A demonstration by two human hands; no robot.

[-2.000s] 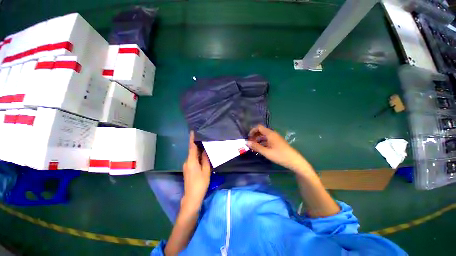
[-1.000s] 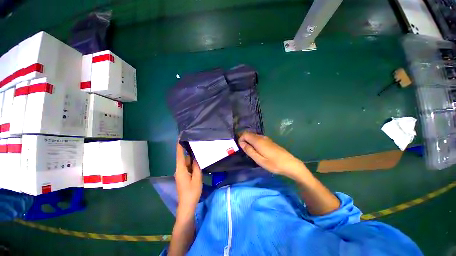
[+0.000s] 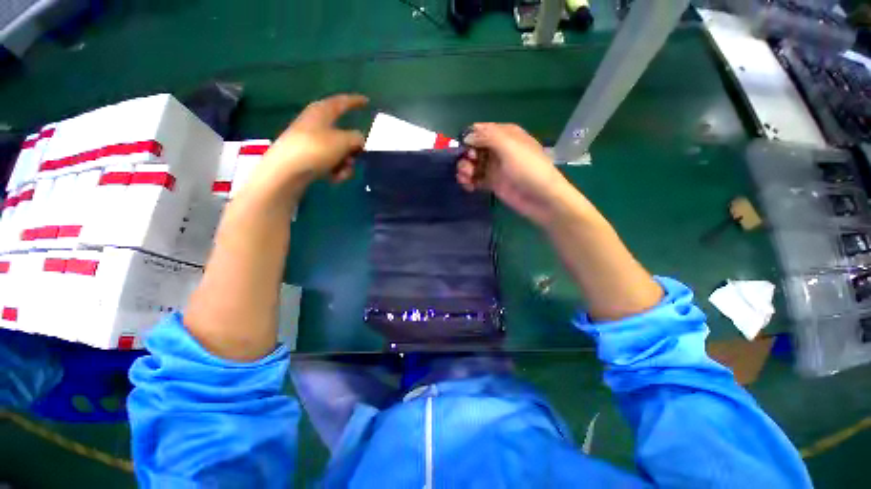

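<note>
A white product carton [image 3: 406, 131] with a red mark shows beyond the far end of dark poly mailers [image 3: 435, 239] lying flat in front of me. Its near side is hidden. A shiny strip crosses the mailers near my body. My left hand [image 3: 320, 141] is beside the carton's left corner, index finger stretched out and other fingers bent, holding nothing visible. My right hand [image 3: 506, 162] pinches dark mailer film at the carton's right corner; the fingertips are partly hidden.
A stack of product cartons [image 3: 119, 205] stands at the left, partly behind my left forearm. A metal upright [image 3: 621, 76] stands at the far right. White paper [image 3: 745, 304], brown cardboard [image 3: 740, 359] and clear plastic trays [image 3: 812, 239] are at the right.
Both hands and the carton have moved from the near edge to the far end of the mailers. My left hand has come off the bag. The mailers now lie flatter, shiny strip showing.
</note>
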